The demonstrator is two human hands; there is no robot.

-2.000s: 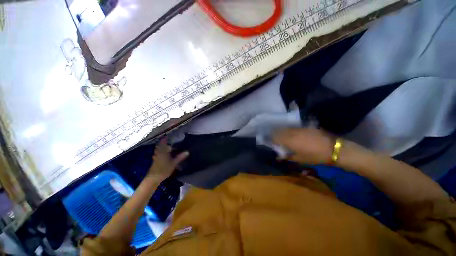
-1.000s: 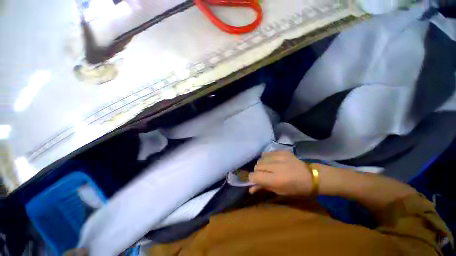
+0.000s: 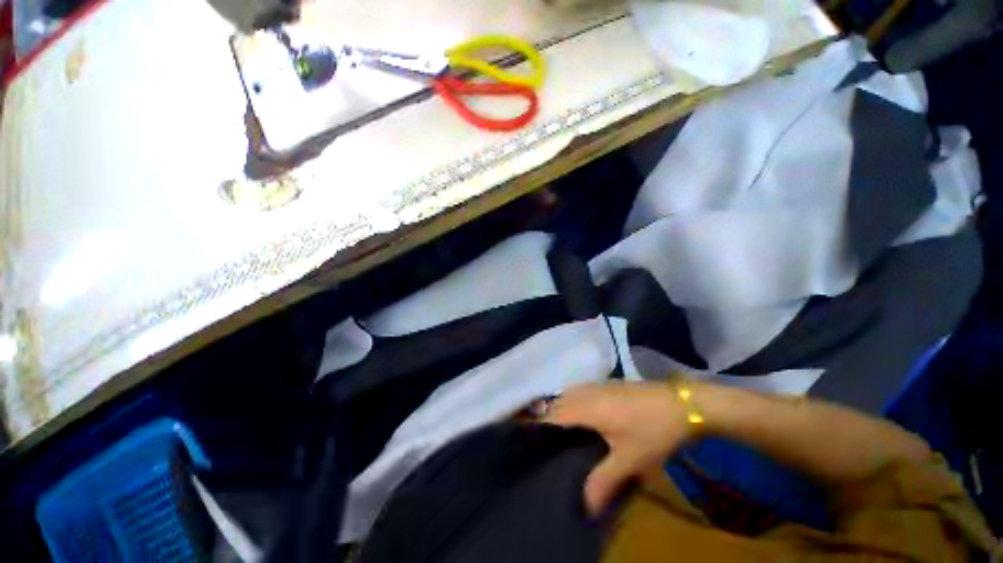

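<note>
My right hand [image 3: 621, 423], with a yellow bangle at the wrist, grips a black cut piece [image 3: 484, 495] in front of my body. The thumb lies along its edge and the fingertips are partly hidden. White and black cut pieces [image 3: 506, 368] spread out from beside the hand, below the table edge. A large heap of white and black pieces [image 3: 759, 231] lies to the right and joins them. A narrow white band [image 3: 620, 346] shows near the hand. My left hand is out of the picture.
The white machine table [image 3: 132, 209] has a wood edge and a printed ruler. Scissors [image 3: 489, 94] with red and yellow loops lie near the needle area. A white piece [image 3: 702, 42] lies at the table's back right. A light blue basket [image 3: 121, 506] stands at the lower left.
The long white piece across my lap has been turned aside and a black piece now shows there. My left hand has left the picture. The view has shifted, showing the whole scissors.
</note>
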